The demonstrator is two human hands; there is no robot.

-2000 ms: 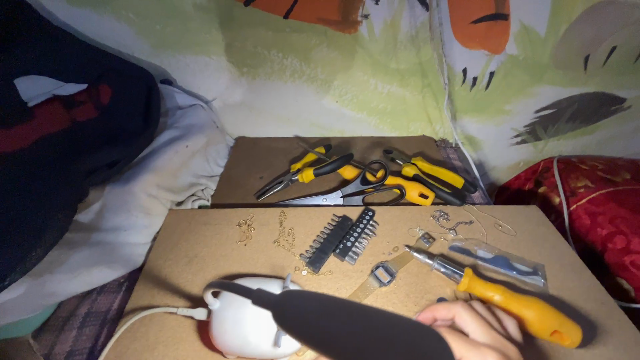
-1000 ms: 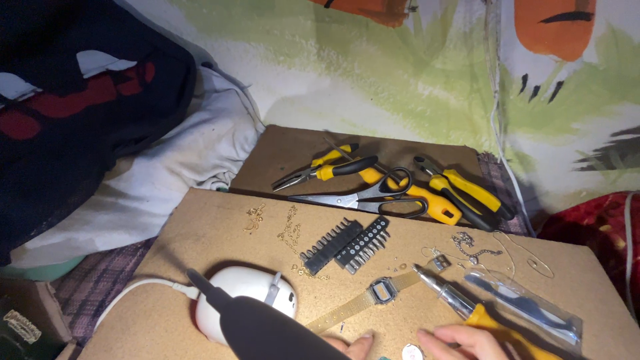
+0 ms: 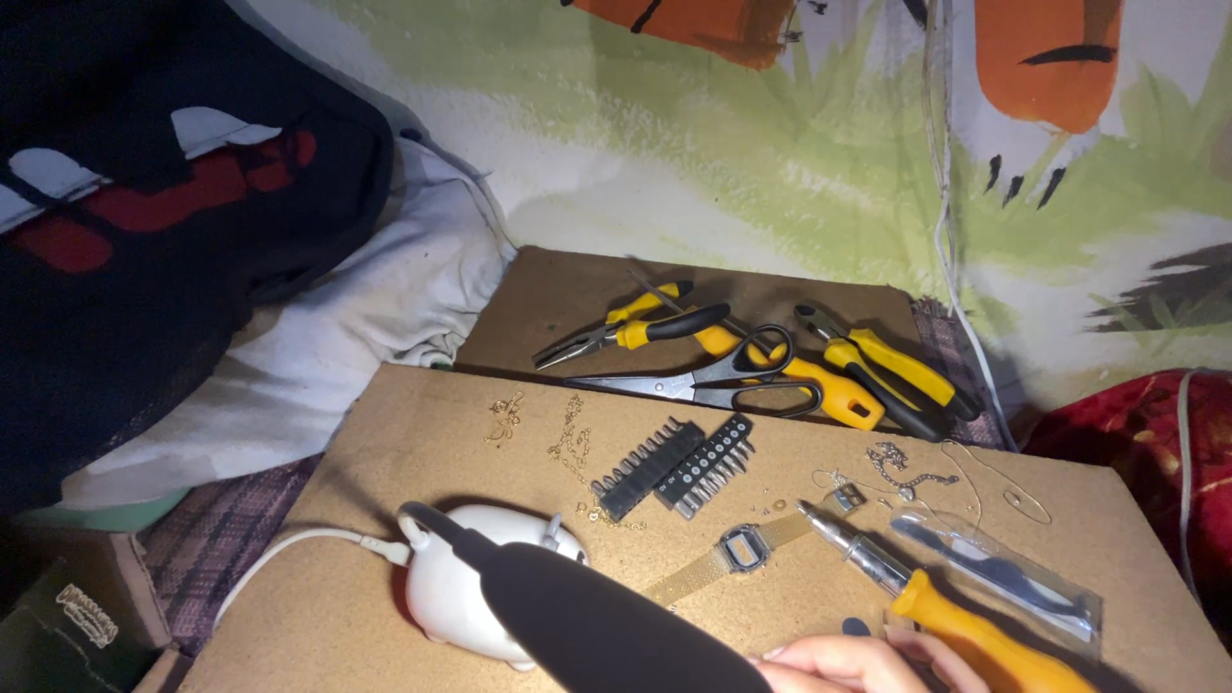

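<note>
My right hand point(image 3: 857, 664) is at the bottom edge, its fingers bent beside the lamp's dark head; whether it holds anything is hidden. A small dark round piece point(image 3: 855, 627) shows just above the fingers. No part of my left hand shows. A digital wristwatch point(image 3: 745, 549) with a gold-coloured mesh band lies face up, farther forward. To the right of the hand rests a screwdriver with a yellow handle point(image 3: 972, 630), its metal tip pointing up and left. Two black holders of screwdriver bits point(image 3: 664, 472) lie beyond the watch.
A white lamp base point(image 3: 462, 587) with a dark head point(image 3: 597, 616) blocks the near middle. Gold-coloured chains point(image 3: 573, 438), silver-coloured chains point(image 3: 900, 467) and a plastic packet point(image 3: 1001, 577) lie on the board point(image 3: 356, 481). Behind are scissors point(image 3: 664, 385), long-nose pliers point(image 3: 626, 334) and cutting pliers point(image 3: 885, 371).
One second ago fingertips of both hands showed near a shiny round disc; now only my right hand is visible. The view has shifted since two seconds ago.
</note>
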